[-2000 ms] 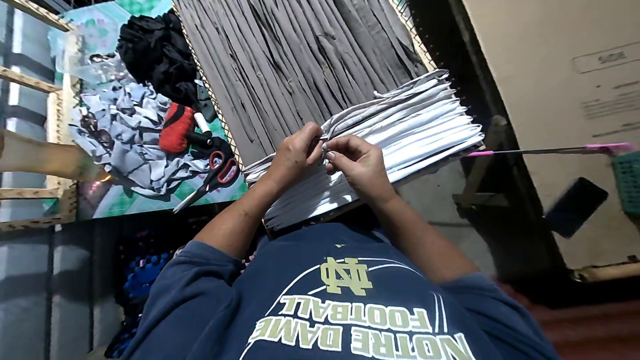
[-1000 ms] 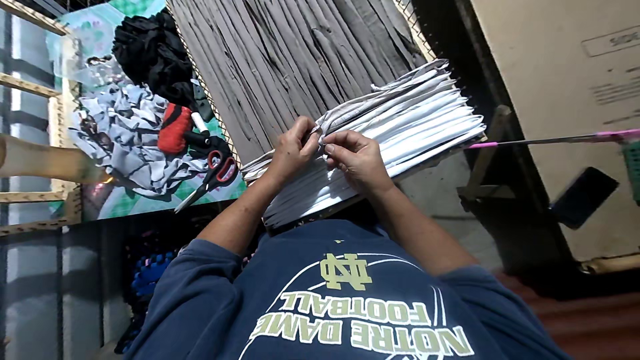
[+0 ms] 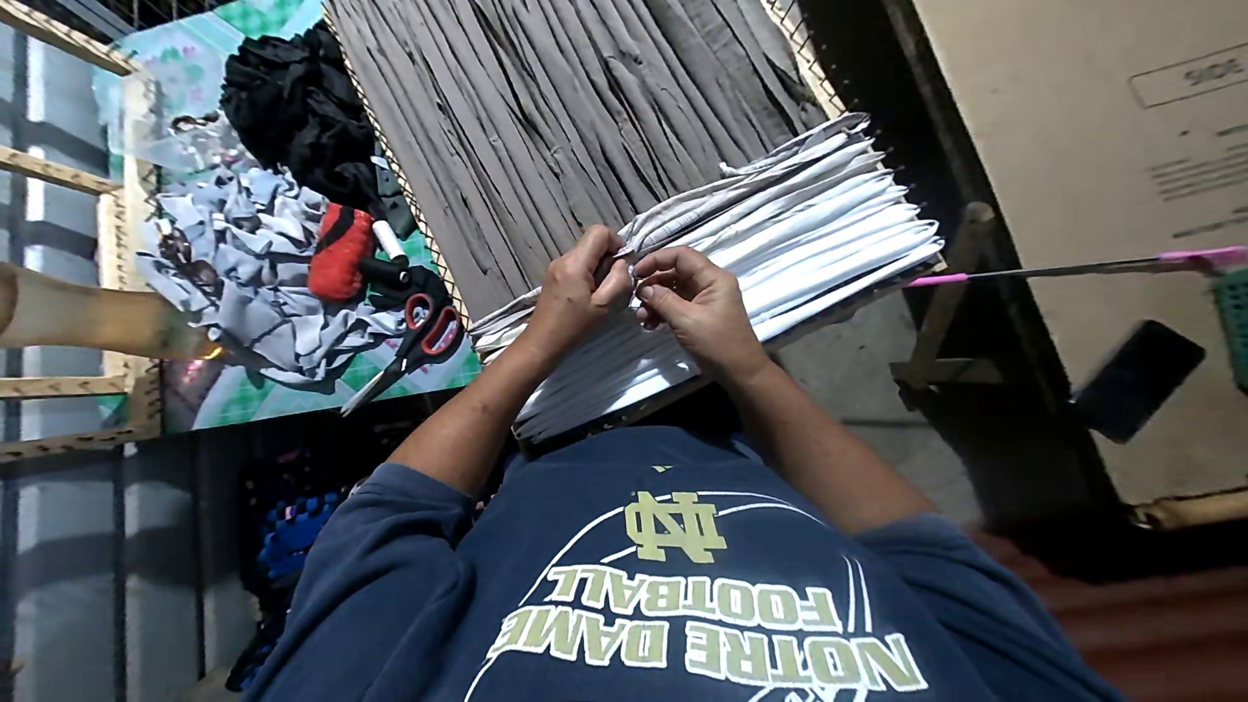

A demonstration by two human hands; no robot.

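Note:
White fabric strips (image 3: 829,234) lie stretched side by side across the near end of a wooden frame with a row of pegs along its edge. Dark grey strips (image 3: 546,127) run lengthwise over the rest of it. My left hand (image 3: 583,288) pinches a pale strip at the border between the grey and white strips. Close beside it, my right hand (image 3: 694,302) has thumb and forefinger together at the same spot, on a small piece of pale fabric. The fingers hide most of what lies between them.
Left, a patterned tabletop (image 3: 224,405) bears scissors (image 3: 409,351), grey fabric scraps (image 3: 283,322), black fabric (image 3: 297,112), a red cushion-like item (image 3: 341,252) and a white thread spool (image 3: 388,239). Right, a dark phone (image 3: 1139,380) lies on cardboard (image 3: 1082,127), near a pink-ended rod (image 3: 1063,268).
Both hands stay at nearly the same place on the strips, with only small finger movements. The view has shifted slightly.

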